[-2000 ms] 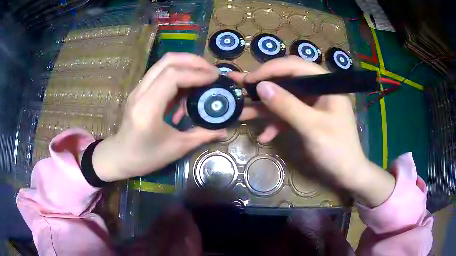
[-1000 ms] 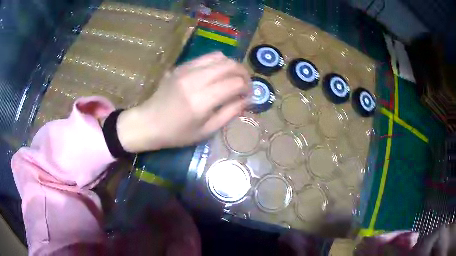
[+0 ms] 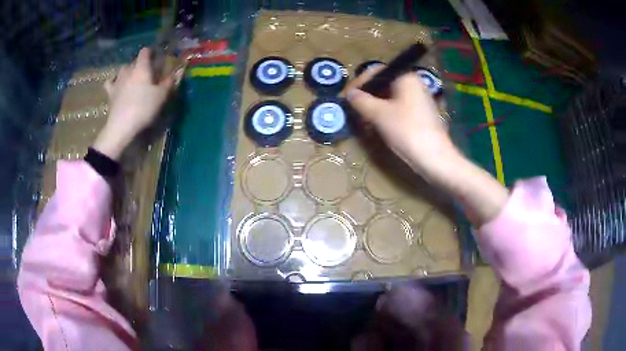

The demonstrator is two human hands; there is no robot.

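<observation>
Black speaker units with pale rings sit in the round-pocket tray (image 3: pixel 274 175). The back row holds several, partly covered by my right hand and probe. The second row shows two, the right one (image 3: pixel 328 119) beside my right fingertips. My right hand (image 3: pixel 405 113) grips the thick black test probe (image 3: pixel 395 70), its back end pointing up and right; its tip is hidden. Whether my fingers touch the speaker is unclear. My left hand (image 3: pixel 134 99) is over the slotted tray (image 3: pixel 75 103) at left, fingers apart, with nothing visible in them.
A green mat (image 3: pixel 199 137) shows between the trays, with yellow tape (image 3: pixel 189 269) and red marks. More yellow tape (image 3: pixel 493 137) crosses the mat at right. Clear ribbed tray stacks (image 3: pixel 594 178) stand at the far right. A white piece (image 3: pixel 480 19) lies at the back right.
My left hand has moved from the speakers to the left tray. My right hand has come back over the round-pocket tray with the probe. A second speaker now sits in the second row.
</observation>
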